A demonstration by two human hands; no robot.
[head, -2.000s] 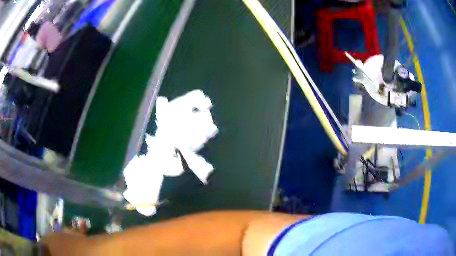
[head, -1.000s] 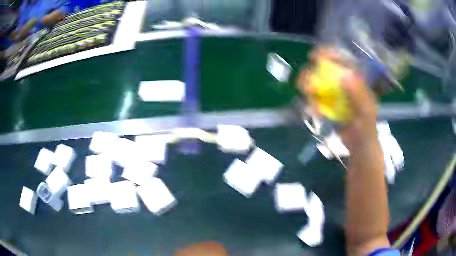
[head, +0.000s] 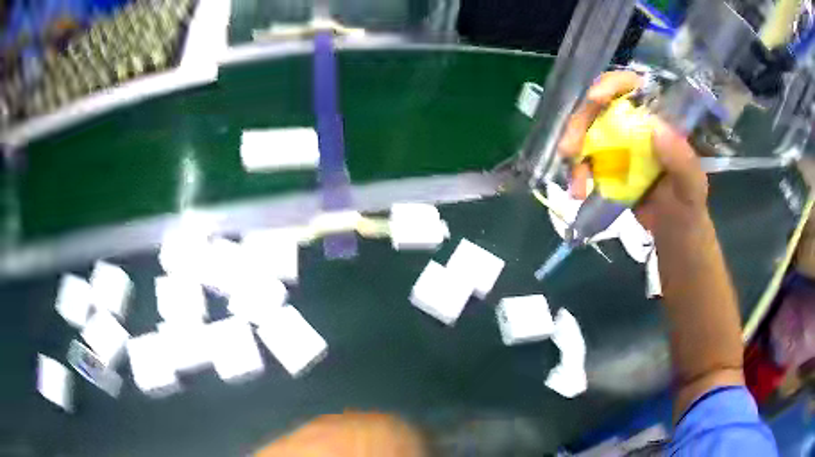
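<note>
My right hand (head: 657, 156) is closed around the yellow wrap (head: 619, 152) of a dispensing gun at the upper right. The gun's narrow pale nozzle (head: 554, 261) points down and left above the worktop. My left hand or forearm (head: 344, 437) shows only as a blurred patch cut off by the bottom edge; its fingers cannot be seen. Several white housings lie in a group at the left, one of them (head: 293, 341) tilted. Two touching housings (head: 442, 292) lie in the middle, and one more (head: 525, 319) lies right of them, touching a creased white wipe (head: 568, 353).
A green conveyor (head: 429, 116) runs behind the dark green worktop (head: 384, 375), with a white box (head: 280, 149) on it. A purplish strip (head: 329, 134) crosses it. A metal post (head: 576, 80) stands left of the gun. White wipes (head: 636, 236) lie behind my right forearm. A tray (head: 107, 67) is at upper left.
My right hand, absent two seconds ago, has moved slightly right and down with the gun since one second ago. The view has swung from the wipes and floor to the housings.
</note>
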